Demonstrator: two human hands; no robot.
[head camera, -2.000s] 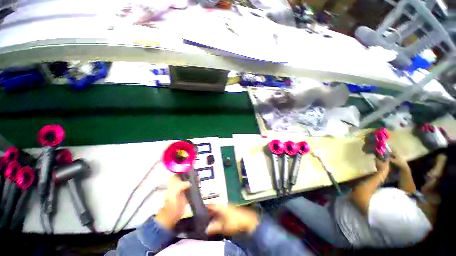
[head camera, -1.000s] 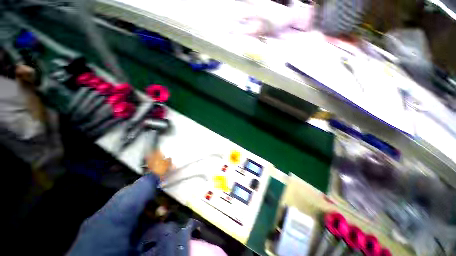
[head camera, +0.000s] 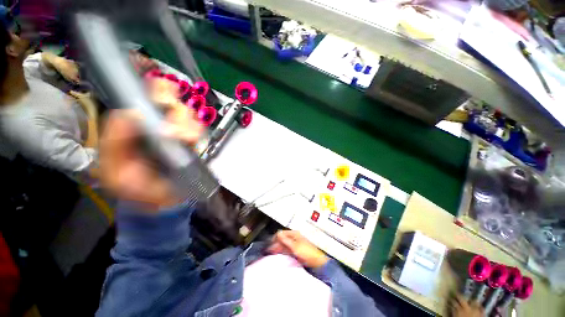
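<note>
My left hand (head camera: 139, 151) is raised close to the camera, blurred, and grips the grey handle of a hair dryer (head camera: 158, 133). The handle slants, its ribbed end at the lower right; its head is dark and blurred at the top left. My right hand (head camera: 298, 246) is low in front of my body with curled fingers; whether it holds anything is hidden. The white tester panel (head camera: 358, 238) lies on the board, with two displays, yellow spots and red buttons. Thin leads (head camera: 279, 197) run from its left side.
More dryers with pink rings (head camera: 246, 93) lie at the left, beside a seated person in white (head camera: 43, 124). A white boxed instrument (head camera: 422, 263) and several dryers (head camera: 497, 275) are at the right, with another person's hand. Behind are the green belt (head camera: 310, 102), shelf and parts tray (head camera: 466, 189).
My left hand has lifted a dryer from the left side up towards the camera. My right hand has come into view. The view has shifted left, then steadied somewhat.
</note>
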